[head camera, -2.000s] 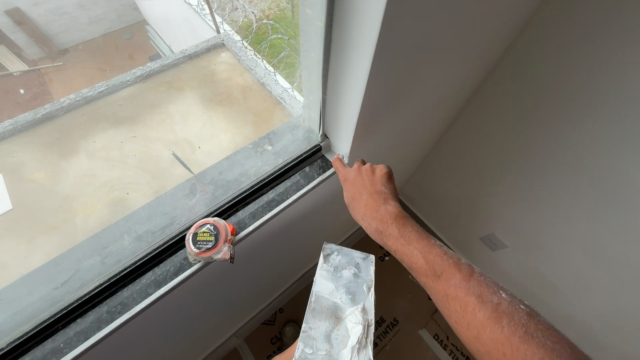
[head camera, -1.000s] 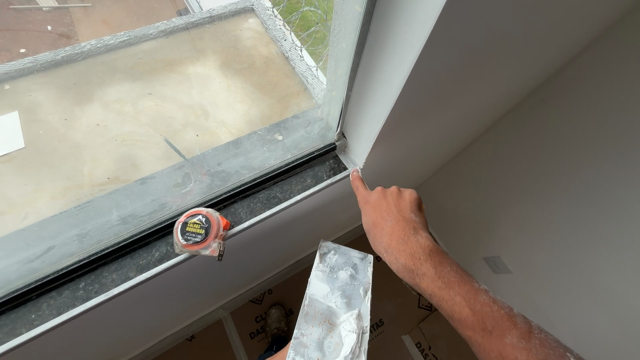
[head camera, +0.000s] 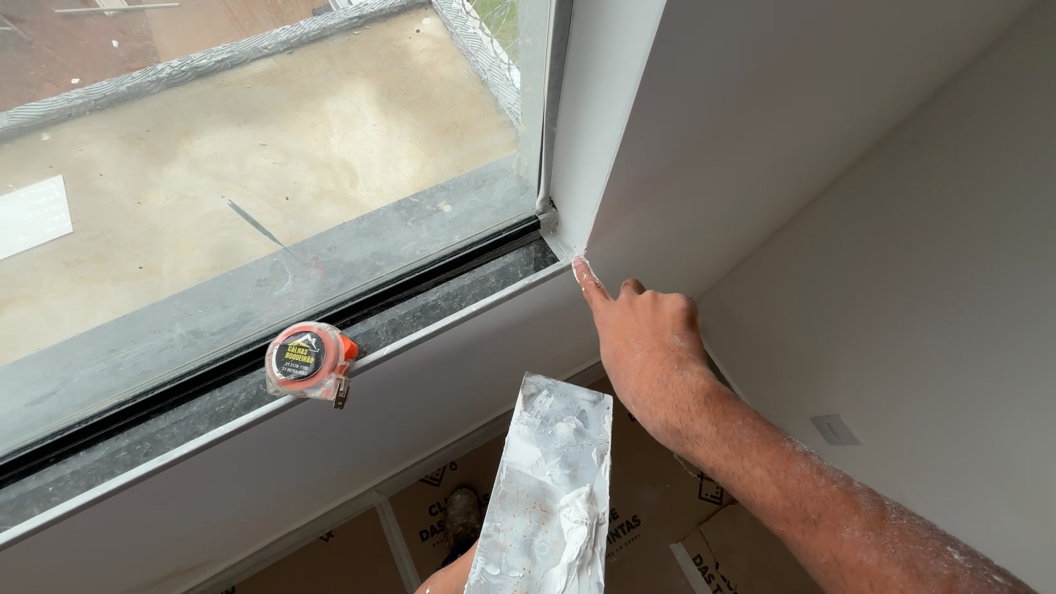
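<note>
My right hand (head camera: 648, 330) points its index finger, smeared with white paste, at the corner where the window sill (head camera: 462, 318) meets the side wall of the opening (head camera: 609, 124); the fingertip touches there and the other fingers are curled. Low in the view, my left hand (head camera: 450, 575) shows only a small part beside a flat metal plastering blade (head camera: 540, 478) that carries white filler paste (head camera: 580, 524). Its grip is hidden below the blade. A round tape measure (head camera: 309, 360) with an orange button rests on the sill, left of both hands.
The window glass (head camera: 330, 165) and its black track (head camera: 429, 272) run along the left. Below lies a floor covered with printed brown cardboard (head camera: 330, 549), where a shoe (head camera: 464, 511) shows. A wall plate (head camera: 835, 429) is on the right wall.
My right index finger has moved from the inner corner by the window frame outward to the sill's front corner. The blade stays low in the view. The view has shifted somewhat.
</note>
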